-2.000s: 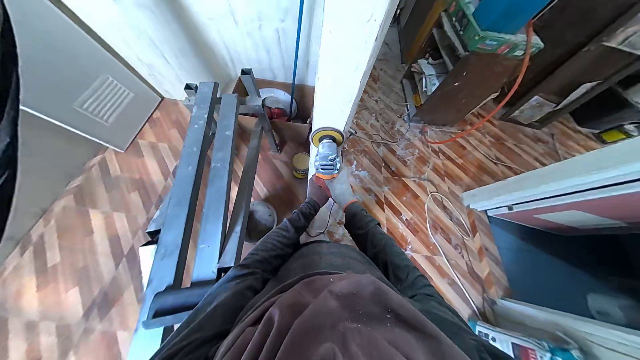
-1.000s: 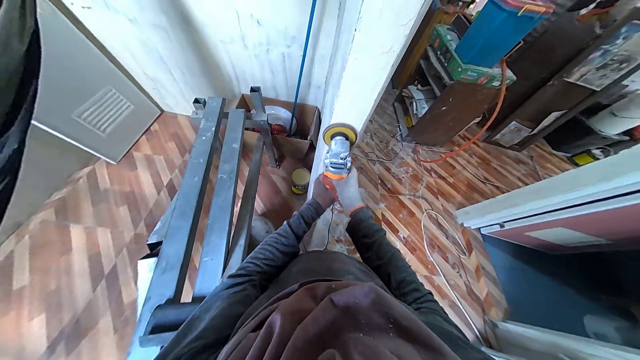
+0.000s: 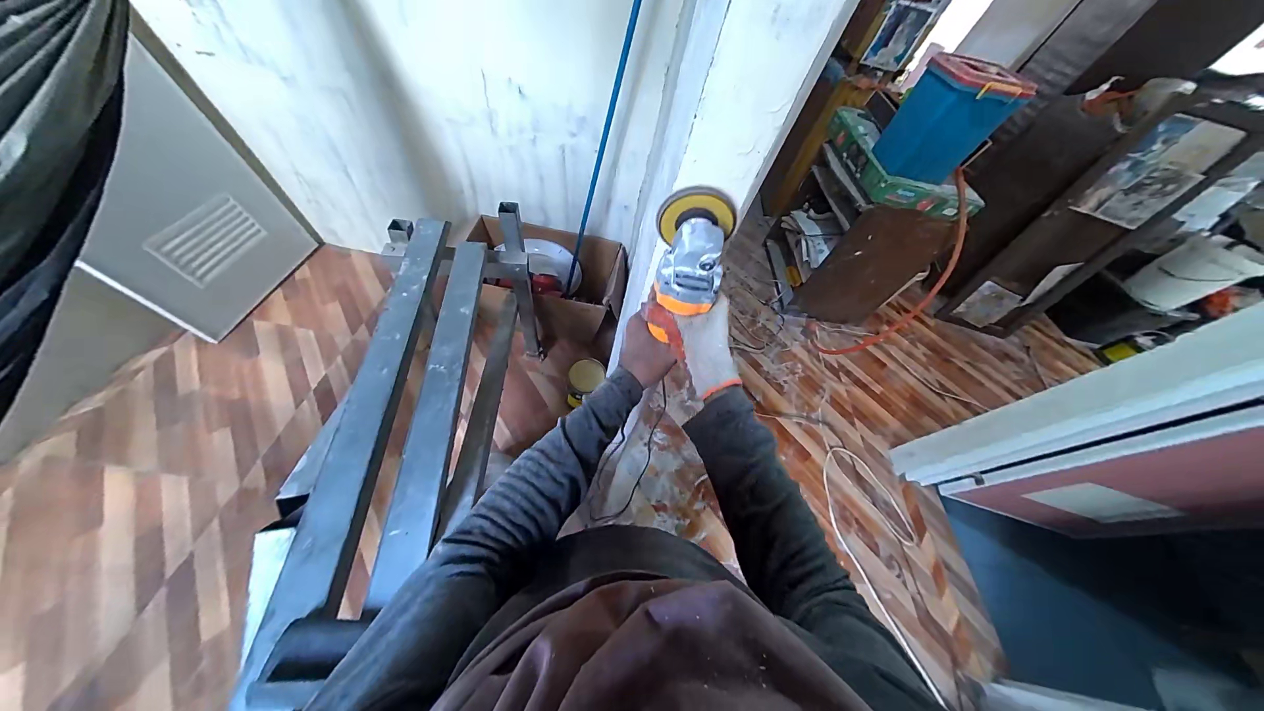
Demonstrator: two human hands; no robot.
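My left hand [image 3: 649, 346], which looks bare, is closed on the orange rear part of an angle grinder [image 3: 690, 267]. In a pale glove with an orange cuff, my right hand [image 3: 708, 346] grips the same tool from the right side. The grinder's metal head points away from me and carries a round yellow disc [image 3: 697, 213]. That disc lies over the face of a white-painted post [image 3: 749, 109]; whether they touch I cannot tell. A dark cord [image 3: 647, 464] hangs below my hands.
Grey metal tube framing [image 3: 427, 395] stands at left, beside a cardboard box [image 3: 610, 281] and a yellow tub [image 3: 586, 377]. Right of the post are shelves with a blue bin [image 3: 943, 118], an orange hose [image 3: 953, 262] and a white cable [image 3: 839, 513] on the floor. A blue pole [image 3: 607, 118] leans nearby.
Both hands stay on the grinder, which has shifted a little up along the post. The view has swung slightly, showing more of the blue bin.
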